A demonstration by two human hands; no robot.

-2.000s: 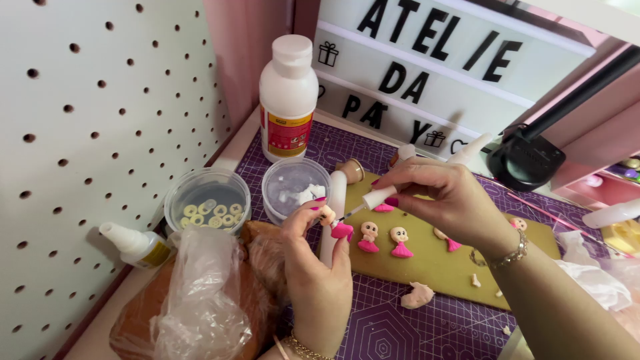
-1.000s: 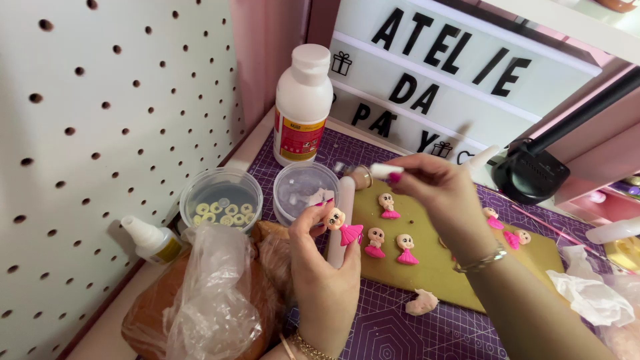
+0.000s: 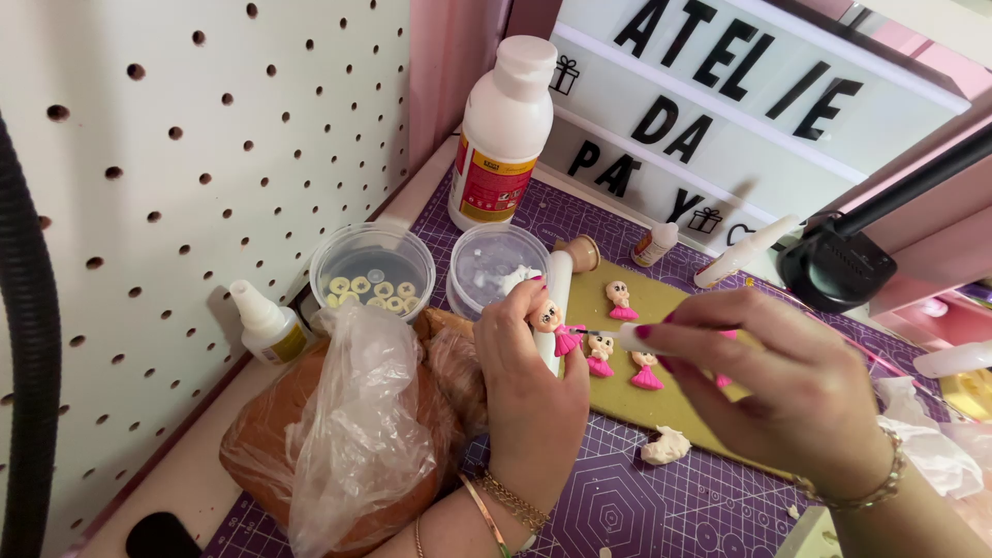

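Between the fingertips of my left hand (image 3: 535, 372) is a small clay doll figurine (image 3: 549, 318) with a painted face and a pink pleated skirt. My right hand (image 3: 763, 380) grips a white-handled brush applicator (image 3: 632, 338), its dark tip at the doll's pink skirt. Beyond and beneath the hands lies an olive-green board (image 3: 682, 415) with several similar dolls on it, such as one in a pink skirt (image 3: 620, 301). A white rolling pin (image 3: 559, 271) lies behind the held doll. A lump of pale clay (image 3: 665, 446) sits at the board's near edge.
Left of my hands are a plastic-wrapped brown clay block (image 3: 263, 457), a small dropper bottle (image 3: 267, 325), a tub of yellow rings (image 3: 372, 232) and a tub with white paste (image 3: 480, 256). Behind stand a large glue bottle (image 3: 504, 132), small bottles (image 3: 655, 244) and a lightbox (image 3: 604, 132).
One second ago the applicator was away from the doll, above the board's far edge; my right hand has brought it back to the doll's skirt. My left hand has kept hold of the doll.
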